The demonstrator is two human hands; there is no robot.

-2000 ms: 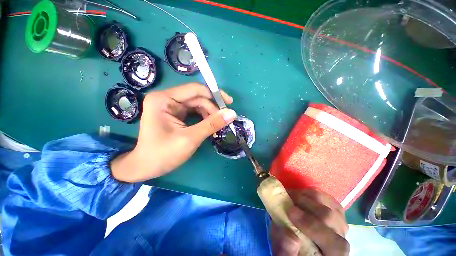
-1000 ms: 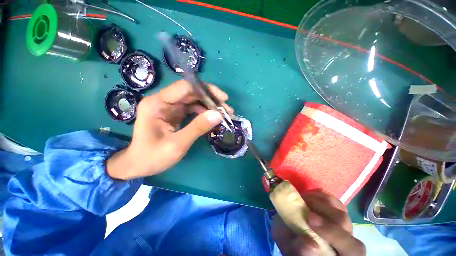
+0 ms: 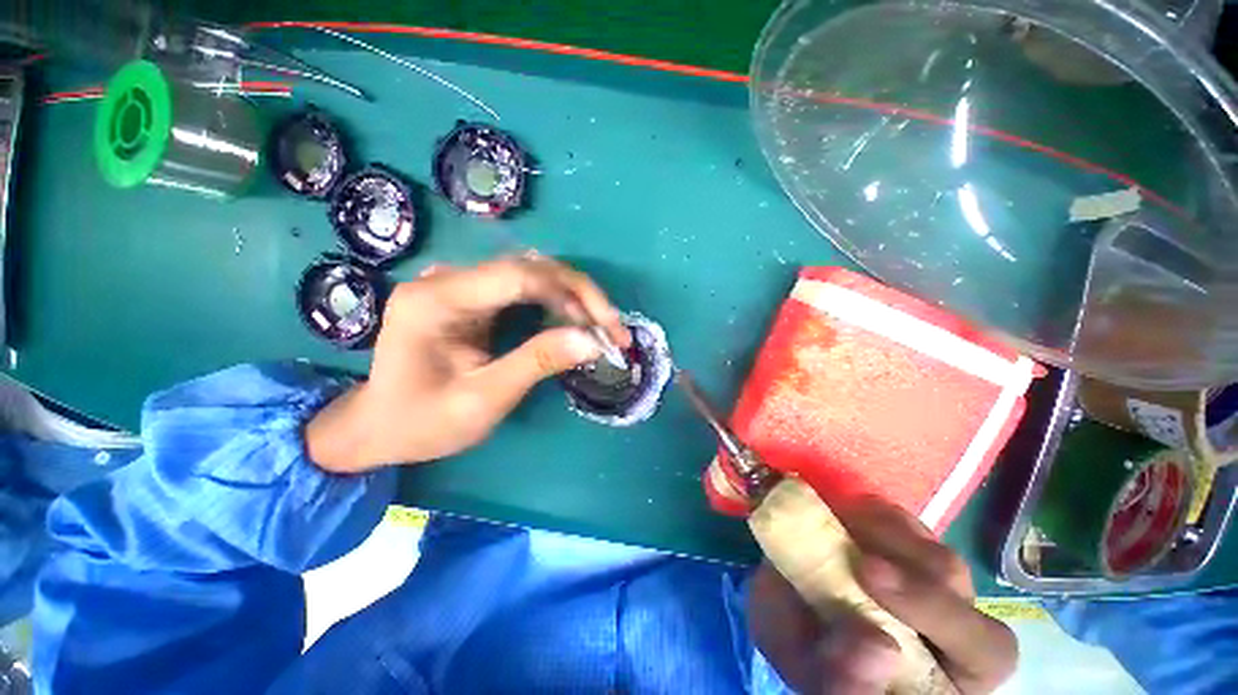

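A round black housing sits on a whitish, uneven pad on the green mat. My left hand is at its upper left and pinches tweezers. Their tips are over the housing; the rear part is blurred and hardly visible. My right hand holds the soldering iron by its pale handle. The iron's thin dark tip points up and left and ends just right of the pad, apart from the housing. Whether a small part is between the tweezer tips, I cannot tell.
Several black housings lie at the upper left beside a green-flanged solder spool. A red sponge block with white bands is by the iron. A clear plastic hood overhangs the upper right. A metal tray holds tape rolls.
The iron's tip has drawn back from the housing to the lower right. The tweezers have swung from a clear upright slant to a blurred, lower angle. The whole view has shifted slightly.
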